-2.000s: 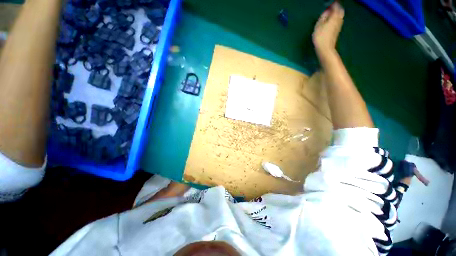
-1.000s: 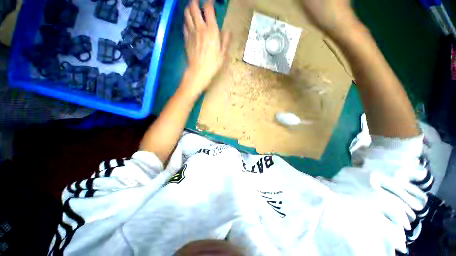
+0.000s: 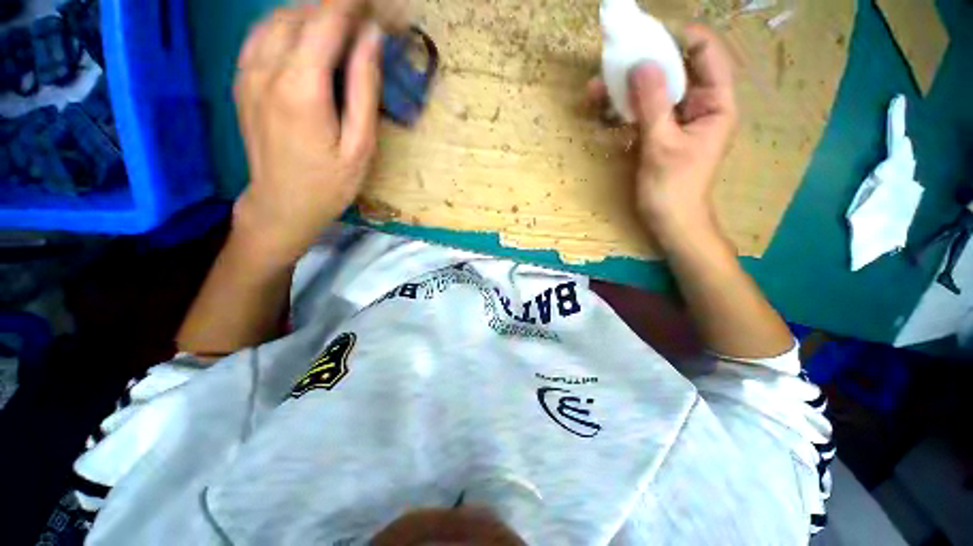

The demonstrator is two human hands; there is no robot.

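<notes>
My left hand, bare and a little blurred, holds a dark blue-grey moulded part over the left side of the cardboard mat. A thin dark loop stands out at the part's right side. My right hand, bare, holds the white glue bottle over the mat's right half, thumb on its body. The bottle points to the top edge of the picture, where its nozzle is cut off. The cardboard mat is tan with brown specks and a torn near edge.
A blue bin with dark parts stands at the far left. A crumpled white rag or glove lies right of the mat on the green bench top. A cardboard strip is at the upper right. A slim dark figure lies on white paper at the right edge.
The glue bottle, lying on the mat before, is now in my right hand. My left hand now holds a dark part. The view has shifted, and the white card is out of the picture.
</notes>
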